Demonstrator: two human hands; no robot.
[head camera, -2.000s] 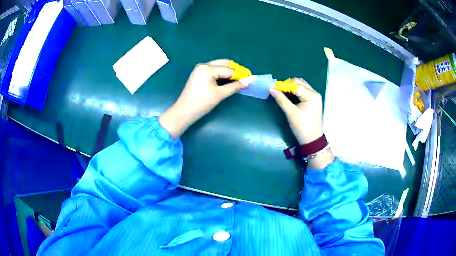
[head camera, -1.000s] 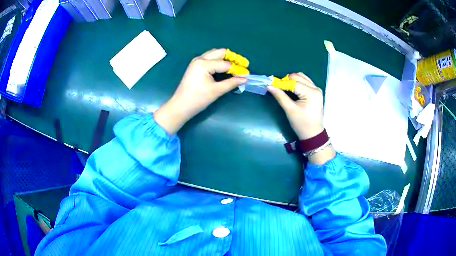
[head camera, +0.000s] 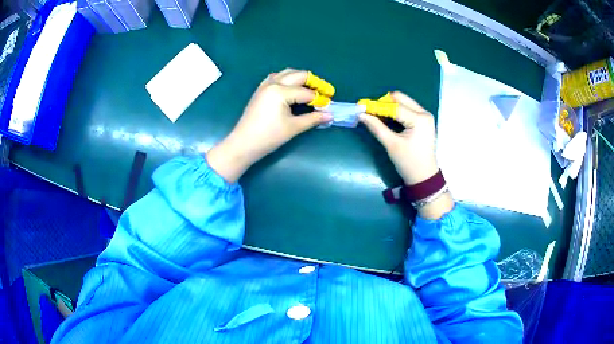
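Observation:
A small pale, shiny piece (head camera: 345, 114), perhaps a mirror or glass plate with a wipe around it, is held above the green mat between both hands. My left hand (head camera: 279, 117) pinches its left end with thumb and fingers wearing yellow finger cots. My right hand (head camera: 404, 131) pinches its right end, also with yellow cots and a dark red wrist band. The fingertips cover both ends of the piece, and I cannot tell the plate from the wipe.
A white card or wipe stack (head camera: 183, 80) lies on the mat. A blue tray (head camera: 47, 134) with white sheets is at left. Upright grey blocks (head camera: 176, 12) stand at the back. A white backing sheet (head camera: 491, 154) with a grey triangle and a yellow can (head camera: 587, 85) are at right.
The pale piece was seen broad and flat at first, then nearly edge-on; now it looks narrower and shorter between the fingertips. Both hands keep their grip and have come slightly closer together.

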